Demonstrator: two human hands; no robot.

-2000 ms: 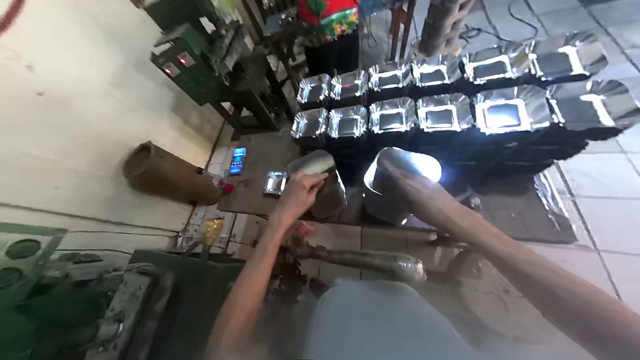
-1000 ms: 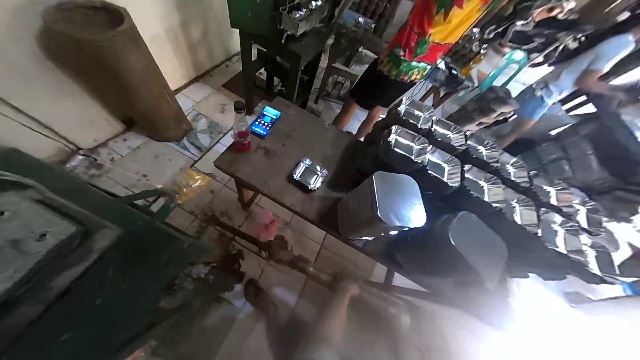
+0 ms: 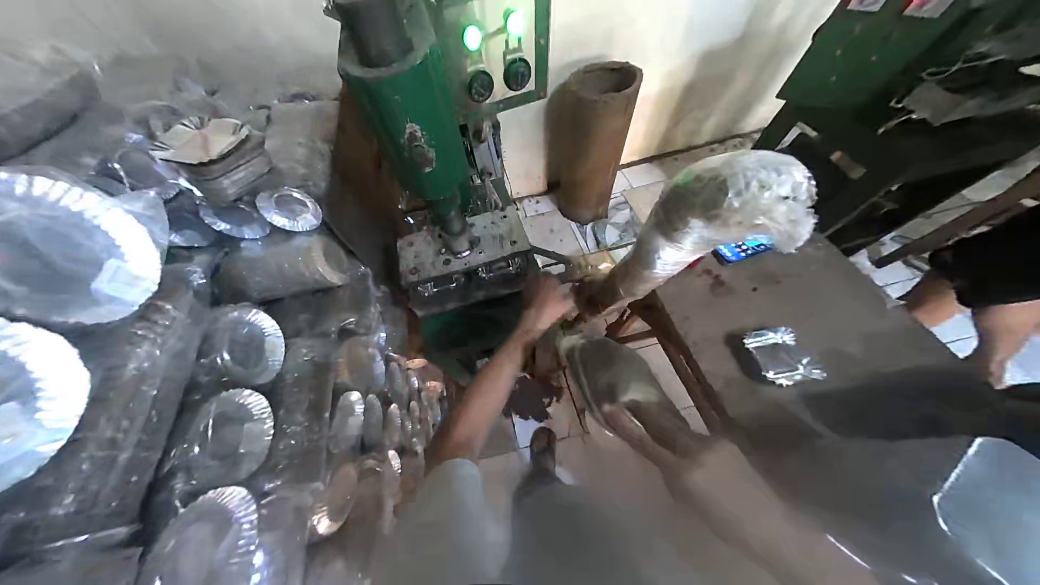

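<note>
My left hand (image 3: 546,307) is blurred, beside the front corner of the metal die block (image 3: 463,252) of a green press (image 3: 414,122). Close to its right is the lower end of a long object wrapped in clear plastic (image 3: 719,207), which slants up over the table corner. My right hand (image 3: 638,431) lies against a blurred, rounded grey object (image 3: 613,370) in front of me; its grip cannot be made out. On the brown table (image 3: 821,301) at the right sit a small square foil tray (image 3: 782,356) and a lit phone (image 3: 743,249), partly behind the plastic wrap.
Round foil plates (image 3: 244,345) and plastic-wrapped stacks fill the left side. A brown cylinder (image 3: 597,138) stands by the wall. Two green lamps glow on the press panel (image 3: 496,49). Another person's legs (image 3: 987,301) show at the right edge. My foot (image 3: 543,447) is on the tiled floor.
The view has swung far left, from the tray stacks to the press. My hands, on shiny stacks two seconds ago, are now between the press and the table.
</note>
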